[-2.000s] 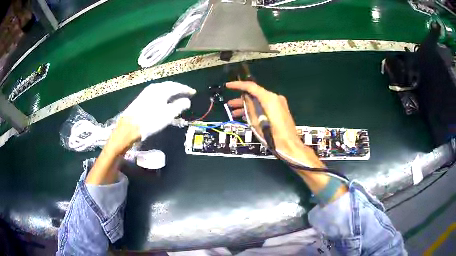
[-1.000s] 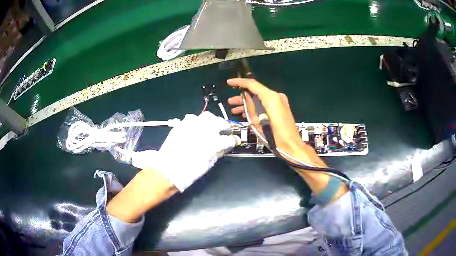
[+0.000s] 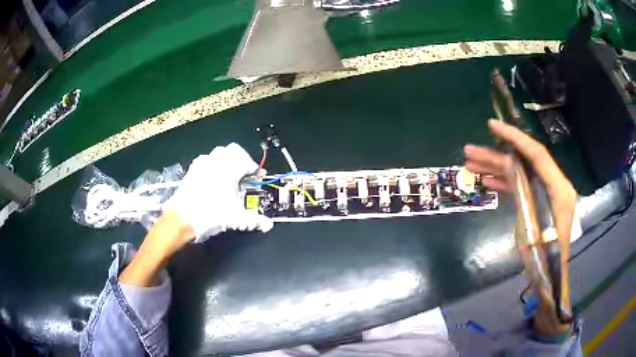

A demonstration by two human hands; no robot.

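Observation:
The open power strip (image 3: 362, 195) lies lengthwise on the dark green mat. My left hand (image 3: 216, 192), in a white glove, is closed round the strip's left end. My bare right hand (image 3: 537, 181) is blurred at the right, over and beyond the strip's right end, with the soldering iron (image 3: 508, 104) in it, tip pointing up and away. A small black switch-like part (image 3: 266, 132) stands beyond the strip's left end on a red and a white lead. A yellow-green wire (image 3: 301, 191) lies in the strip. The bagged white cord (image 3: 104, 202) lies left of my glove.
A grey fume hood (image 3: 287, 42) hangs above the speckled rail (image 3: 195, 104). Another open strip (image 3: 49, 120) lies on the green conveyor at the far left. A black holder-like item (image 3: 551, 111) and a dark upright shape (image 3: 596, 104) stand at the right.
My right hand has swung from above the strip's middle to the far right with the iron. My gloved hand has moved left to the strip's left end. The strip's middle is uncovered.

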